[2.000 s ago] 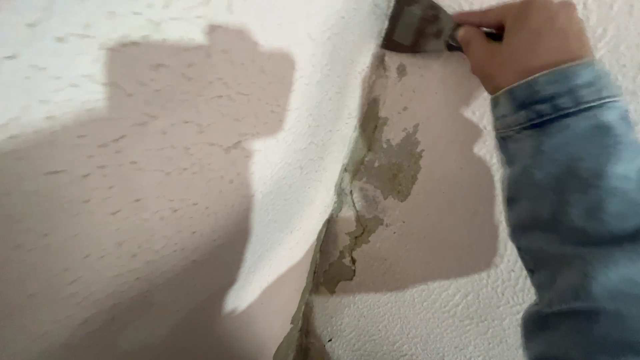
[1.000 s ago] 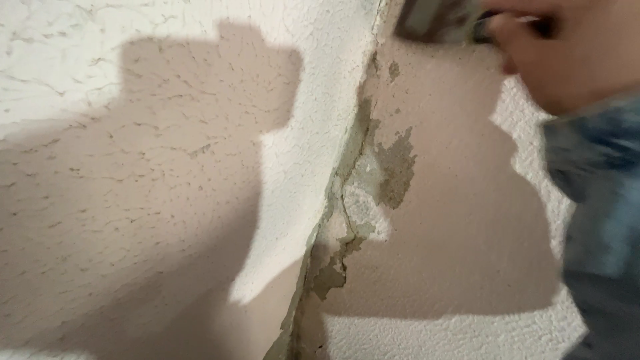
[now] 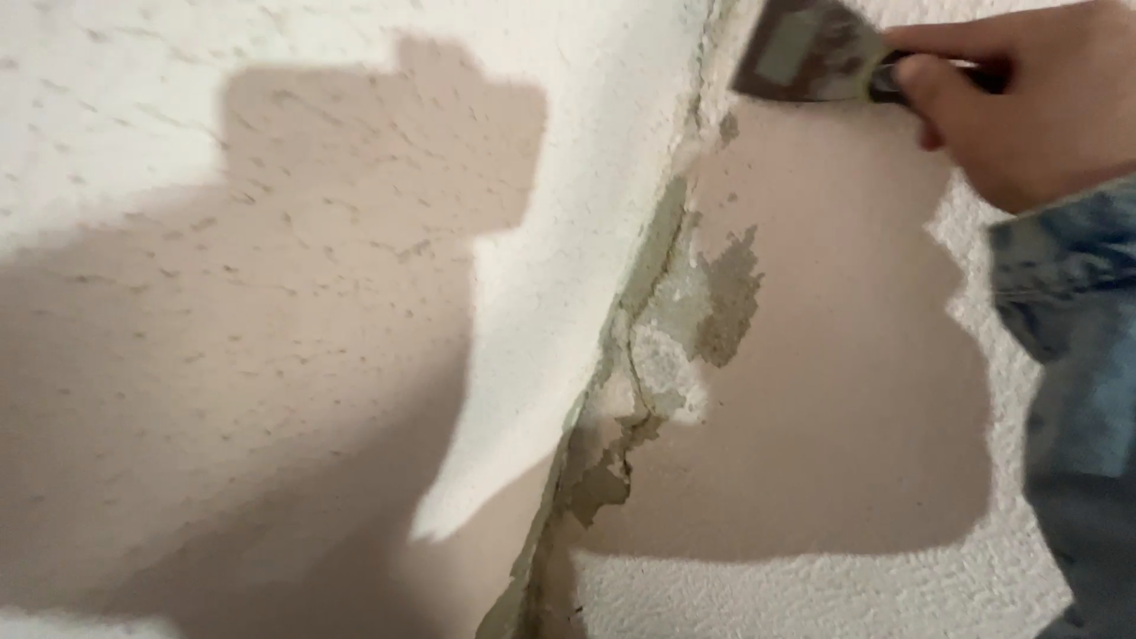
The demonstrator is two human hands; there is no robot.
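My right hand [image 3: 1021,98] comes in from the upper right and is closed on the dark handle of a putty knife [image 3: 803,53]. The knife's broad, smeared metal blade lies over the right-hand wall, just right of the corner seam at the top of the view; whether it touches the wall cannot be told. Below the blade, a patch of flaked paint [image 3: 729,297] shows grey-green, beside rough whitish plaster [image 3: 664,364]. A thin crack [image 3: 633,355] runs down through the damaged area. My left hand is out of view.
A textured white wall [image 3: 568,186] fills the left side and meets the right-hand textured wall [image 3: 852,355] along a slanting corner with chipped edges [image 3: 652,248]. Large shadows fall across both walls. The denim sleeve [image 3: 1078,382] covers the right edge.
The putty knife and my right hand were at the top beside the corner in both earlier frames and have shifted only slightly. My hand stays closed on the handle.
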